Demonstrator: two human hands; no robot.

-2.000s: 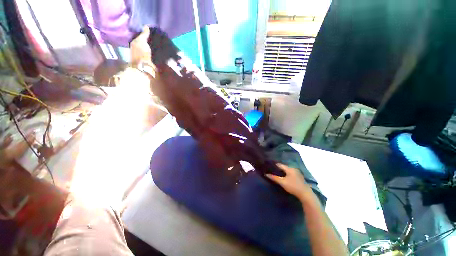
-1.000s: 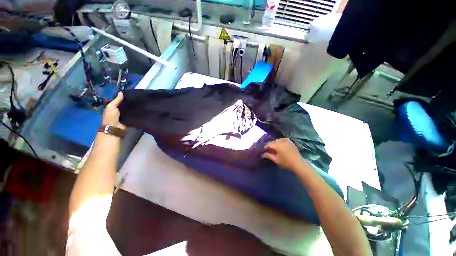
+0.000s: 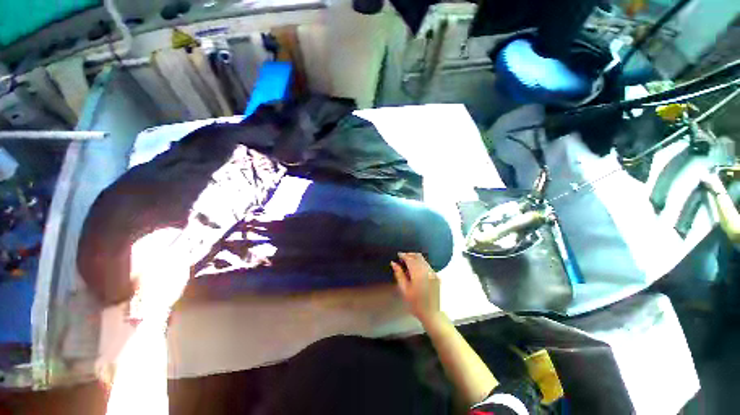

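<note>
A dark garment (image 3: 174,174) lies over the left part of the dark blue padded form (image 3: 365,231) and is bunched behind it, with bright sun patches on it. My left hand (image 3: 158,255) is on the garment near the form's left front edge, overexposed, so its fingers cannot be made out. My right hand (image 3: 415,280) is at the form's right front edge, fingers slightly bent, with no cloth seen in it. The steam iron (image 3: 507,231) is parked on the dark rest mat (image 3: 527,280), right of the form.
The white table top (image 3: 442,146) shows around the form. A blue block (image 3: 270,87) stands behind the garment. A blue rounded pad (image 3: 539,73) is at the upper right. Another person's arm (image 3: 720,203) shows at the right edge. Hose and cord run to the upper right.
The view has swung right, bringing the iron and mat fully in. The garment, earlier lifted by my left hand, now lies on the form. My right hand has moved to the form's right end.
</note>
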